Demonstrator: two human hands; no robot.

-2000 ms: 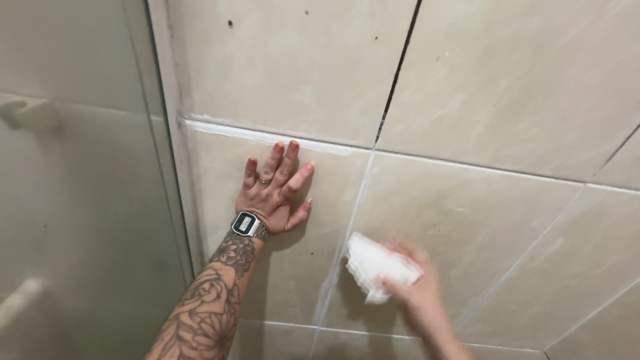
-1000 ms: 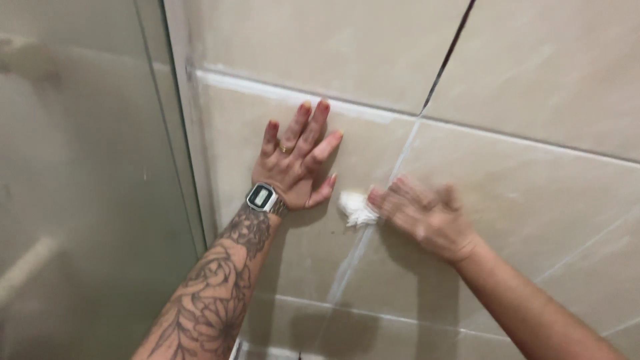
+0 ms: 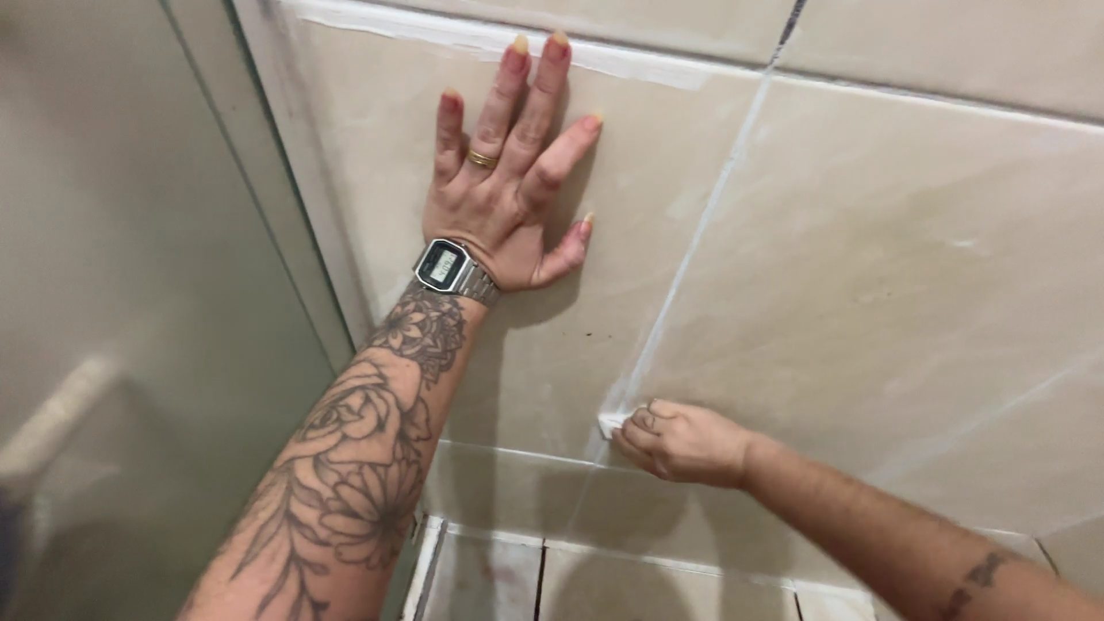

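Observation:
My left hand (image 3: 509,181) lies flat with spread fingers on a beige wall tile (image 3: 379,147), its fingertips at a horizontal joint smeared with white grout (image 3: 638,69). A digital watch (image 3: 444,266) is on that wrist. Lower and to the right, my right hand (image 3: 681,438) is closed around a wad of white paper or cloth (image 3: 611,423), of which only a small end shows. The wad touches the lower part of a slanting joint with white grout (image 3: 690,250), where a whitish smear surrounds the line.
A frosted glass panel (image 3: 155,259) with a metal frame (image 3: 293,198) stands along the left. Floor tiles (image 3: 655,582) with some dark joints meet the wall at the bottom. At the top right, one upright joint (image 3: 789,26) is dark.
My right hand has moved down along the slanting joint with the white wad, its fingers now closed around it. My left hand has stayed pressed on the tile. The view has come closer.

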